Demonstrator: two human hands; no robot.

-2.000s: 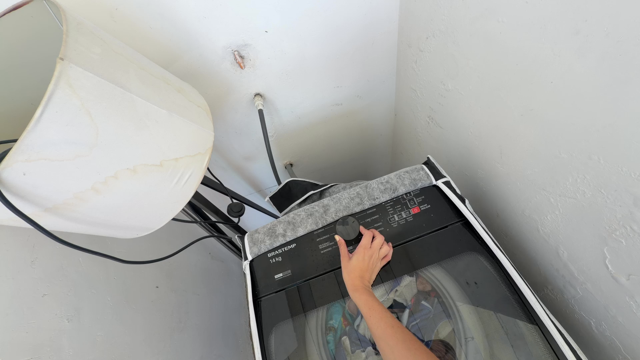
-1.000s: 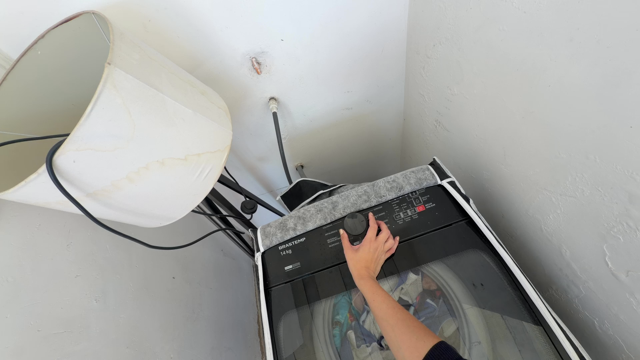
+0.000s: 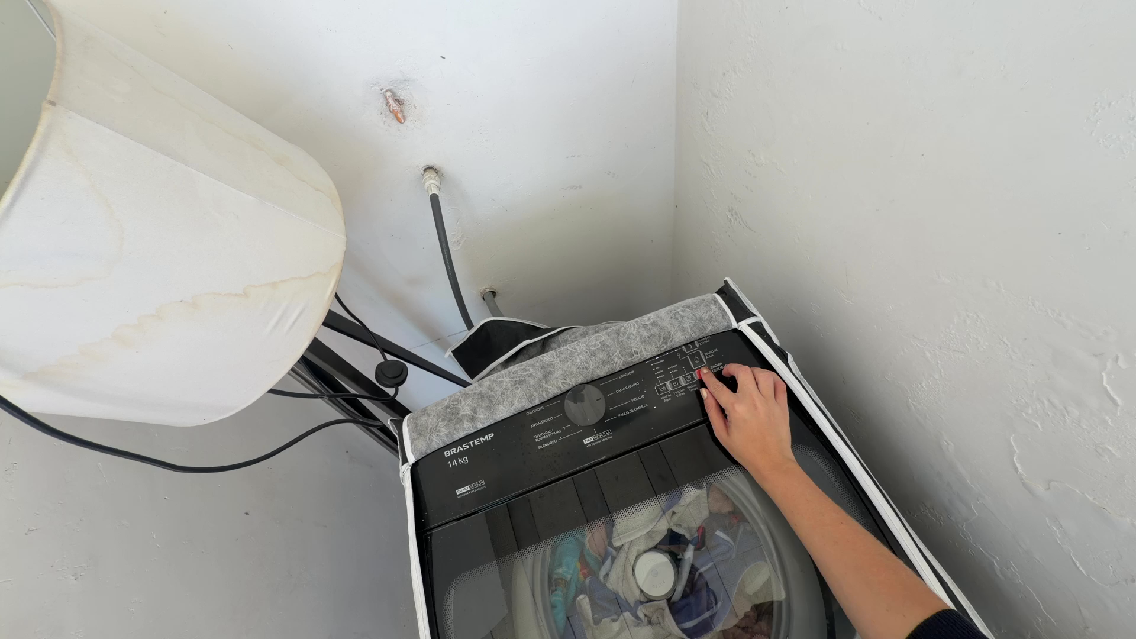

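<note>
A Brastemp top-loading washing machine has a black control panel (image 3: 524, 444) with a round dial (image 3: 585, 405) near its middle. My right hand (image 3: 753, 415) is at the panel's right end, a fingertip at the red button (image 3: 704, 374), and grips nothing. Below the panel, the see-through lid (image 3: 497, 568) is down, and mixed clothes (image 3: 621, 541) show in the drum beneath it. A grey patterned fabric cover (image 3: 577, 355) lies along the machine's back edge. My left hand is out of view.
A stained white lampshade (image 3: 177, 231) leans in from the left, with black poles (image 3: 342, 382) and a black cord (image 3: 186, 466) beside it. A dark hose (image 3: 450, 257) runs down the back wall. The rough right wall (image 3: 905, 222) stands close to the machine.
My right hand has let go of the dial and moved right along the panel to the red button. The view has shifted somewhat.
</note>
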